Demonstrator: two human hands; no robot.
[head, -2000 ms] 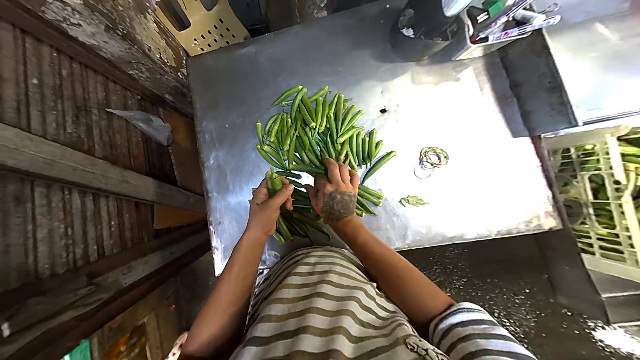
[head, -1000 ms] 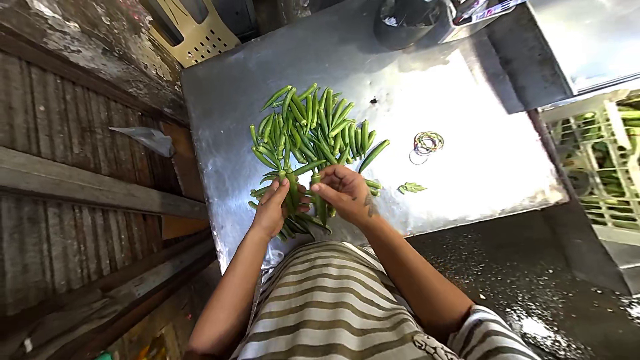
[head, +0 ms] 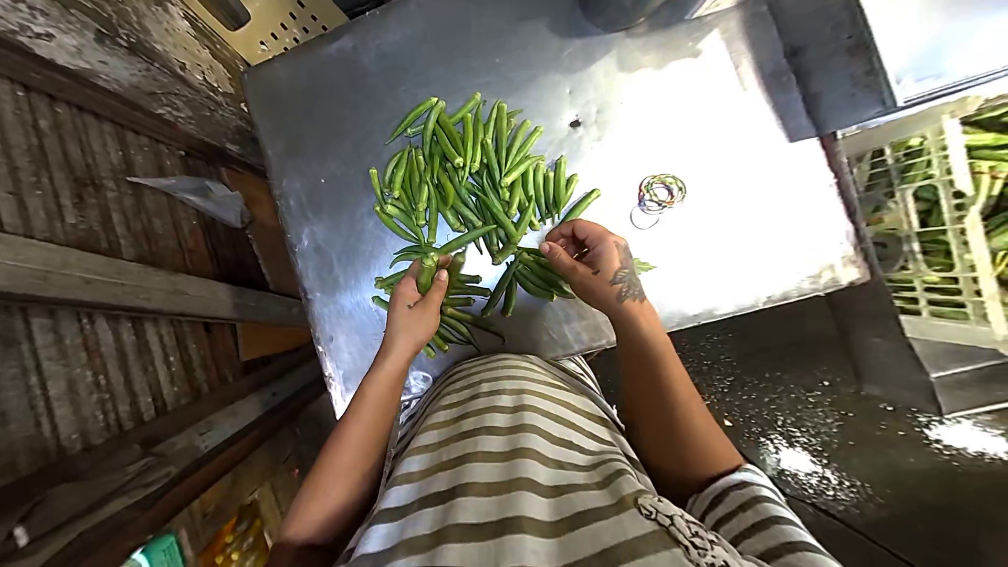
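Observation:
A loose pile of green okra pods lies on the metal tabletop, with more pods spread near the table's front edge. My left hand grips okra, stem ends up, at the left of the front pods. My right hand is at the pile's right side with fingers curled, just over a small group of okra; whether it holds a pod cannot be told. To its right lie several coiled rubber bands and a small green leaf or pod piece, partly behind the hand.
The metal table has a raised edge at right. A dark round container and a beige perforated plastic crate stand at the far side. A white crate of green produce is at right; a corrugated wall with wooden beams borders the left.
My right hand has moved right, away from my left hand, since one second ago. My left hand remains shut on okra. The view has come closer to the table.

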